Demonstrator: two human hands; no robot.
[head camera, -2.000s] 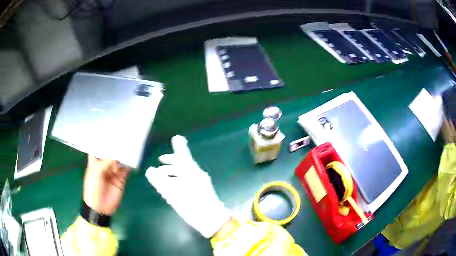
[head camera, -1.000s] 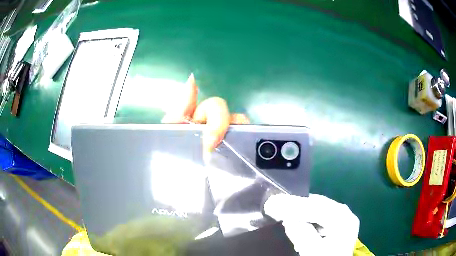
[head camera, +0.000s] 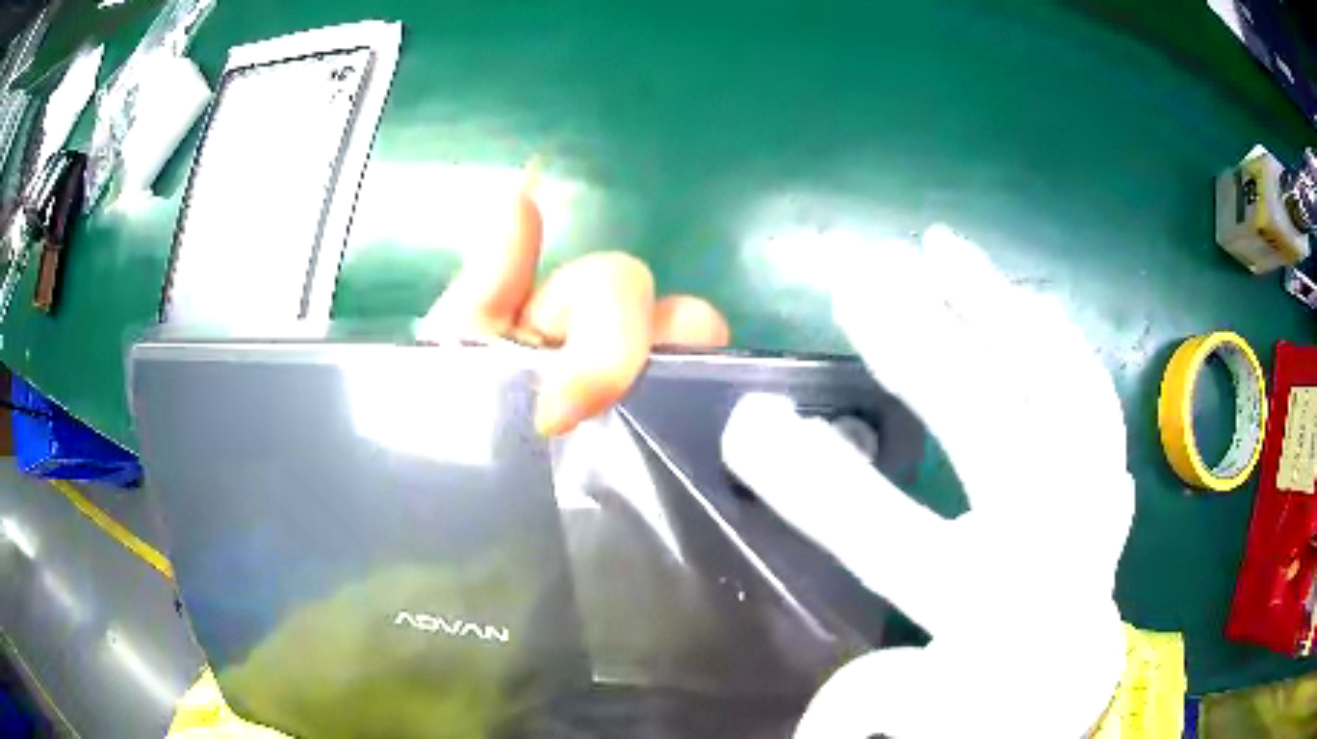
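A grey tablet back cover (head camera: 347, 534) with ADVAN lettering is held up close in front of me. My bare left hand (head camera: 592, 325) grips its top edge, fingers over the near face; the rest of that hand is hidden behind it. Clear protective film (head camera: 722, 578) lies creased over the right part. My white-gloved right hand (head camera: 997, 505) is at the right end, one finger over the dark camera area and partly hiding it. Whether the glove pinches the film cannot be told.
A frame with pale centre (head camera: 267, 188) lies on a white sheet at left. Plastic bags (head camera: 145, 123) and a dark-brown tool (head camera: 58, 238) lie beyond it. A yellow tape roll (head camera: 1213, 412), red tape holder (head camera: 1283, 505) and squat bottle (head camera: 1259, 214) stand at right.
The cover was swung in close from the left and now sits slightly further left and nearer. My gloved hand has moved up from the film's lower corner over the camera area.
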